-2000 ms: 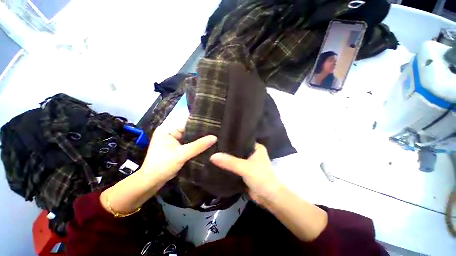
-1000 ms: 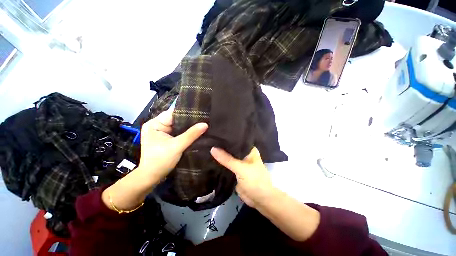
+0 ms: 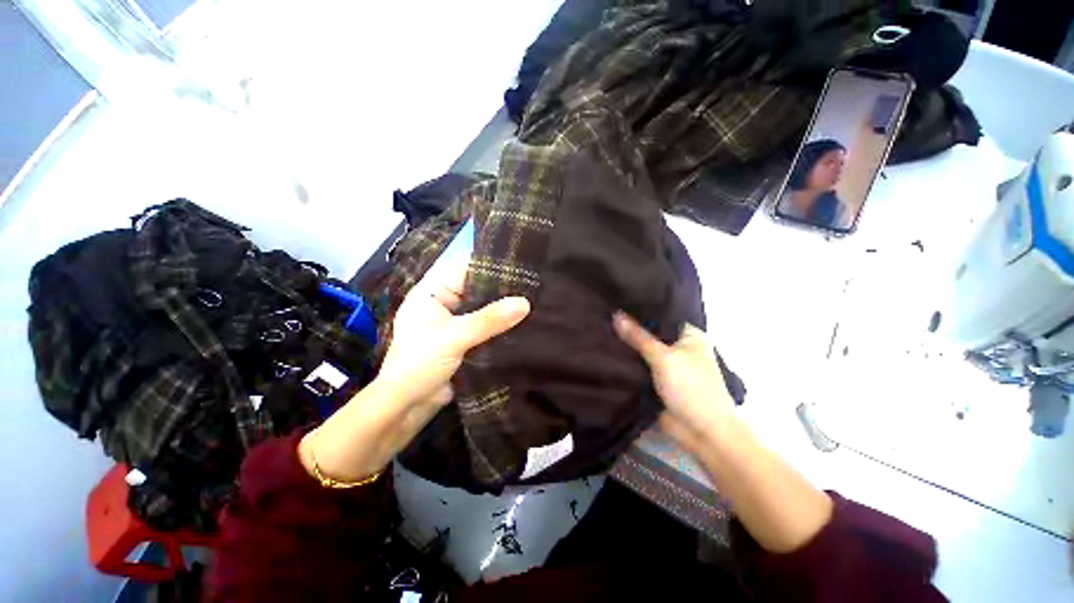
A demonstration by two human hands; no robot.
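Note:
A dark plaid garment [image 3: 509, 242] with a smooth dark brown lining [image 3: 595, 277] is held up over the front edge of the table. A small white label [image 3: 547, 456] shows near the garment's lower edge. My left hand [image 3: 438, 342] grips the plaid side, with the thumb on top and the fingers partly hidden behind the cloth. My right hand [image 3: 687, 375] holds the right side of the lining, with the thumb on top and the other fingers mostly hidden under the cloth.
A heap of plaid garments [image 3: 153, 318] lies at left above a red stool [image 3: 118, 530]. More plaid garments [image 3: 695, 100] lie at the back beside a smartphone [image 3: 842, 153]. A white sewing machine [image 3: 1025, 259] stands at right. A measuring strip [image 3: 671, 481] runs along the front table edge.
My right hand has moved right, away from my left hand, and the lining is spread wider. The white label shows more fully. The whole view has shifted slightly.

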